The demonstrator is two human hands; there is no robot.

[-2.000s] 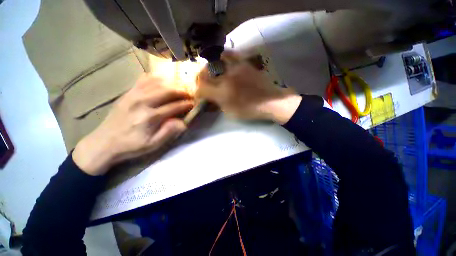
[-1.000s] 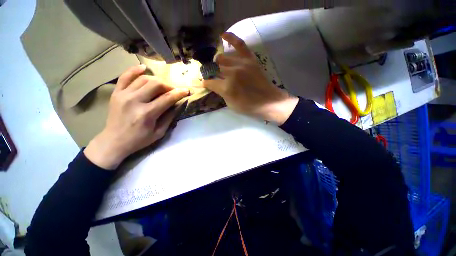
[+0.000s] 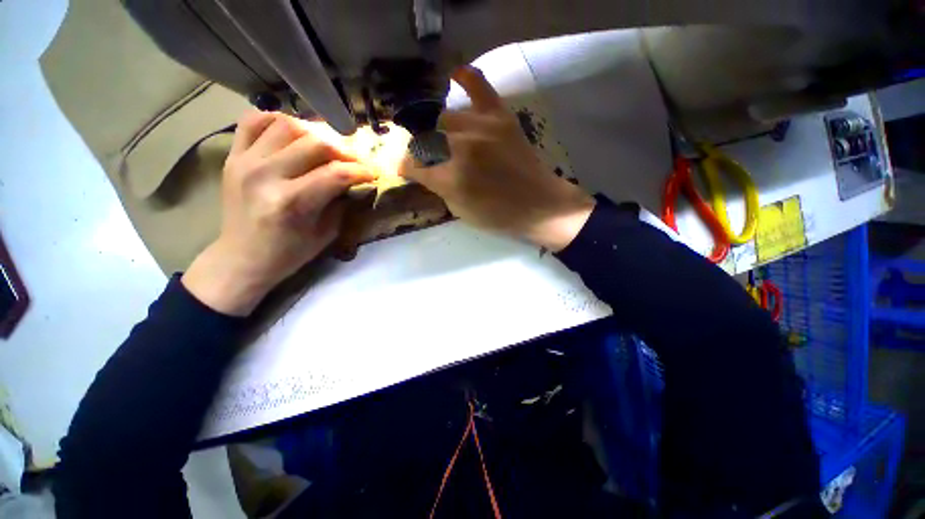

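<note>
The khaki front panel (image 3: 112,112) lies on the tabletop at the left and runs under the head of the sewing machine (image 3: 568,41). A pocket flap (image 3: 167,167) shows on it. My left hand (image 3: 279,203) presses and pinches the cloth edge at the brightly lit needle area (image 3: 380,152). My right hand (image 3: 502,167) is right of the needle, its thumb at the cloth edge and its index finger raised beside the head. Whether its fingers grip cloth is hidden by glare. A small pointed bit of cloth sticks out between the hands.
Scissors with red and yellow handles (image 3: 728,203) lie at the right of the machine, near a yellow sticker (image 3: 779,228). A second red handle (image 3: 771,301) shows by the blue basket (image 3: 822,304). A dark red-edged object (image 3: 8,289) is at the far left. The white table edge (image 3: 406,375) runs below my hands.
My left hand has moved slightly up toward the needle, and the panel has shifted a little up and left. My right hand, blurred at first, now holds close beside the needle.
</note>
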